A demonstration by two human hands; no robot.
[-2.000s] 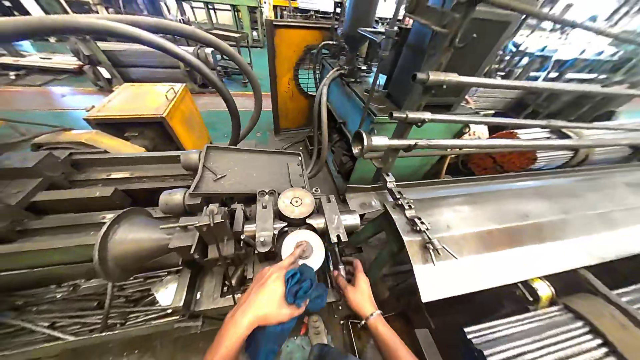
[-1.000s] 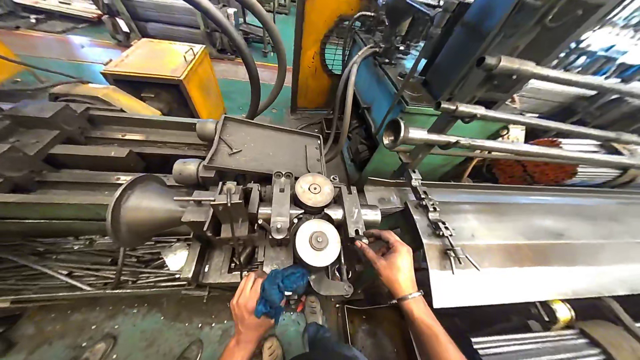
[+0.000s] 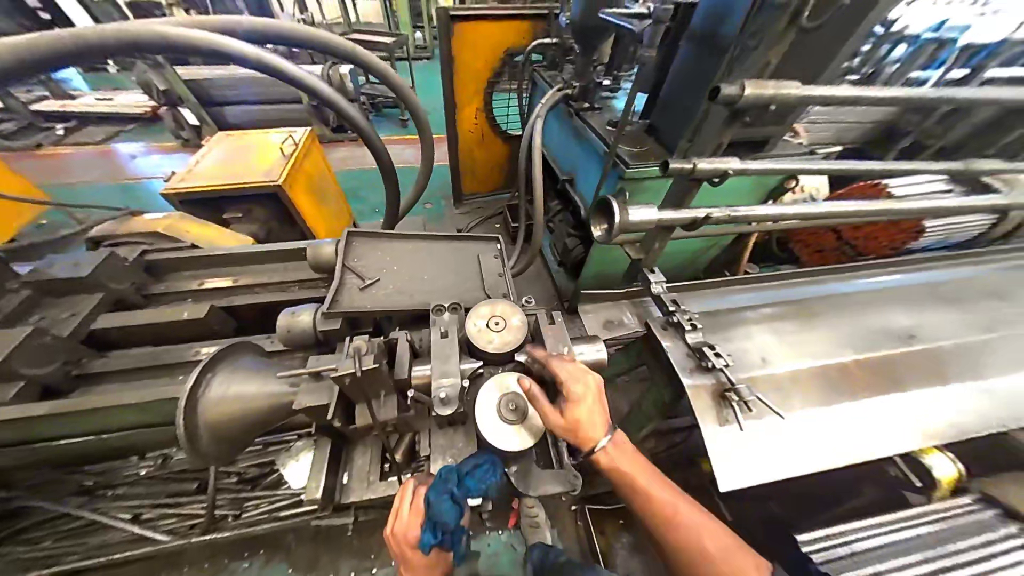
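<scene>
Two round metal rollers stand on the machine, the upper roller [image 3: 496,326] behind the lower roller [image 3: 510,422]. A metal link plate [image 3: 446,360] lies left of them. My right hand [image 3: 570,396], with a band at the wrist, reaches over the lower roller's right edge, thumb near its face and fingers toward the gap between the rollers. Whether those fingers grip anything is hidden. In my left hand [image 3: 418,520], lower and to the left, is a bunched blue cloth [image 3: 458,496]. A metal funnel-shaped cone [image 3: 236,402] points left on the machine.
Behind the rollers is a metal tray [image 3: 424,268] with a small T-shaped tool. A chain [image 3: 696,340] lies over the edge of a sheet-metal trough [image 3: 840,336] at right. Steel tubes [image 3: 800,212] extend above it. Thin rods [image 3: 144,512] fill the lower left.
My right hand has moved from beside the lower roller up and left to between the rollers. The left hand with the cloth was at the lower roller two seconds ago and is now below it.
</scene>
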